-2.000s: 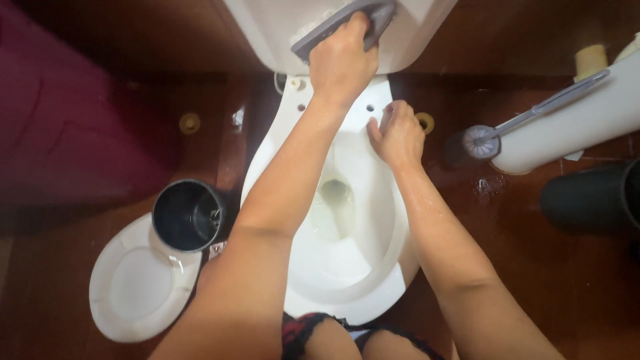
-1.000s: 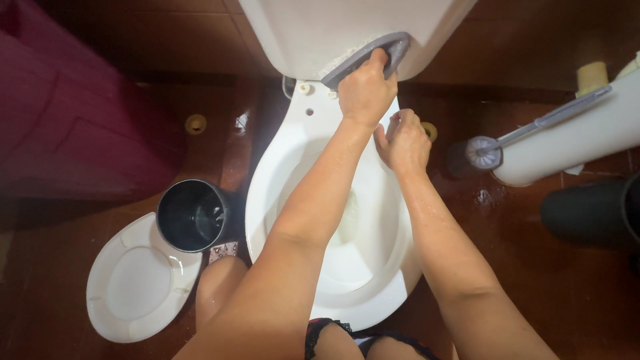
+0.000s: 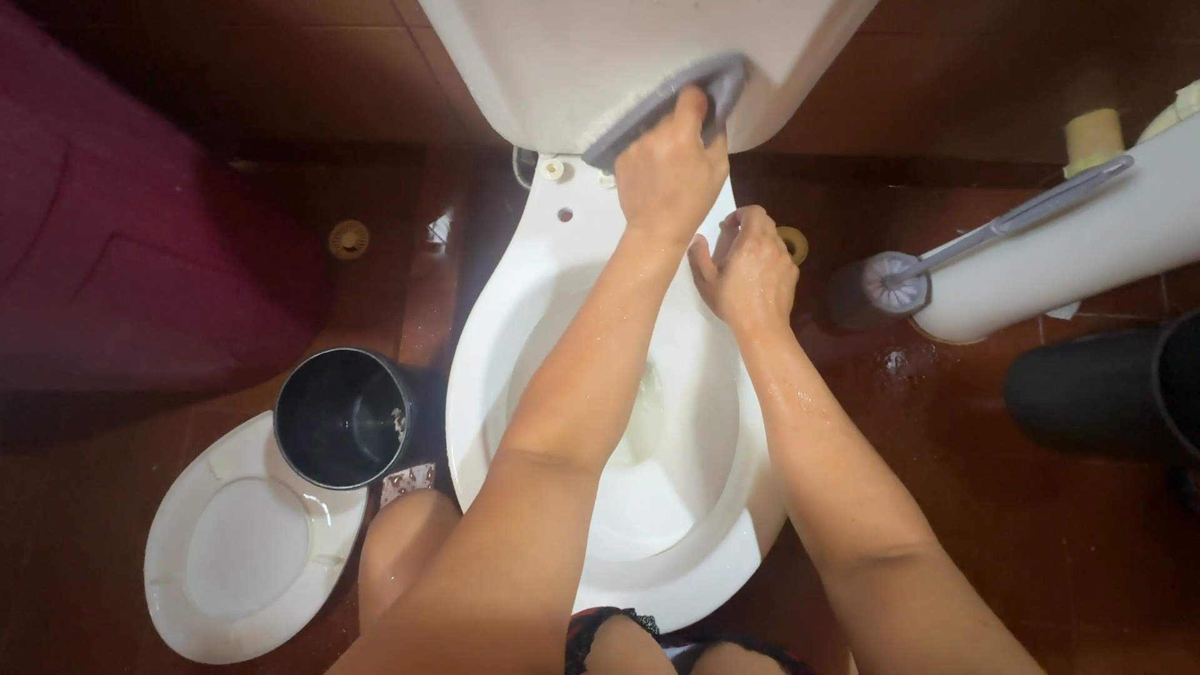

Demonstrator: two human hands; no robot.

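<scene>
My left hand (image 3: pixel 667 169) is closed around the handle of a grey scrubbing brush (image 3: pixel 647 111), whose bristles lie against the lower front of the white toilet tank (image 3: pixel 562 56). The brush is tilted, its right end higher, and slightly blurred. On the right rim of the white toilet bowl (image 3: pixel 483 375) rests my right hand (image 3: pixel 750 267), fingers loosely curled and holding nothing that shows. Below my arms the bowl stands uncovered. Behind it are a white plastic fitting (image 3: pixel 552 170) and a round hole (image 3: pixel 564 215) in the ceramic.
A white toilet lid (image 3: pixel 248 548) lies on the brown tiled floor at left, beside a black bucket (image 3: pixel 342 418). A large maroon container (image 3: pixel 122 216) stands farther left. At right are a toilet brush (image 3: pixel 1012 220) in its holder, a white cylinder (image 3: pixel 1069 234) and a black bin (image 3: pixel 1087 384).
My left hand has moved the grey brush down and to the right across the tank's lower front since the oldest frame. My right hand remains at the bowl's right rim.
</scene>
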